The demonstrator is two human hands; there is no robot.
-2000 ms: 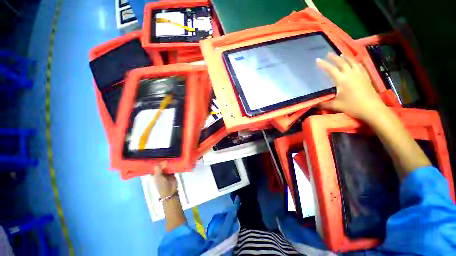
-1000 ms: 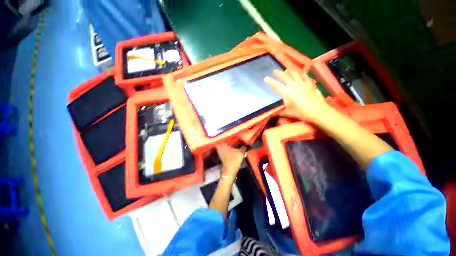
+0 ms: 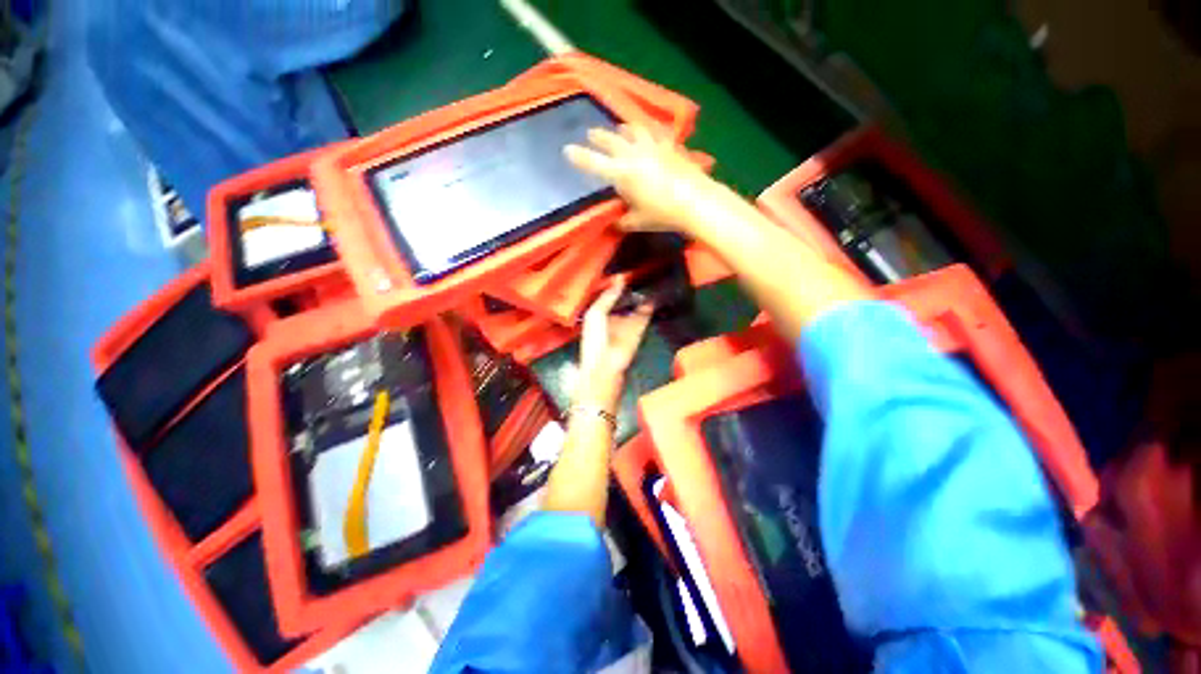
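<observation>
A tablet with a pale lit screen (image 3: 494, 178) lies in an orange-red foam tray (image 3: 345, 211) on top of a stack. My right hand (image 3: 639, 171) is spread over the screen's right end, fingers apart. My left hand (image 3: 614, 336) is raised beside the stack's lower right side, at a small dark thing; whether it grips it is unclear. An open tablet (image 3: 362, 461) with a white battery and yellow-orange flex cable sits in a tray at the lower left.
Another open tablet (image 3: 279, 234) is at the upper left. Dark panels (image 3: 198, 461) lie in a tray at the far left. A dark tablet (image 3: 764, 487) is in a tray at the lower right. An open unit (image 3: 896, 237) lies farther right. A person's blue clothing (image 3: 237, 79) shows upper left.
The view has shifted, so the trays appear farther left. The lit tablet's stack has moved up the bench, away from me. My left hand has left the open-tablet tray and moved to the stack's right side.
</observation>
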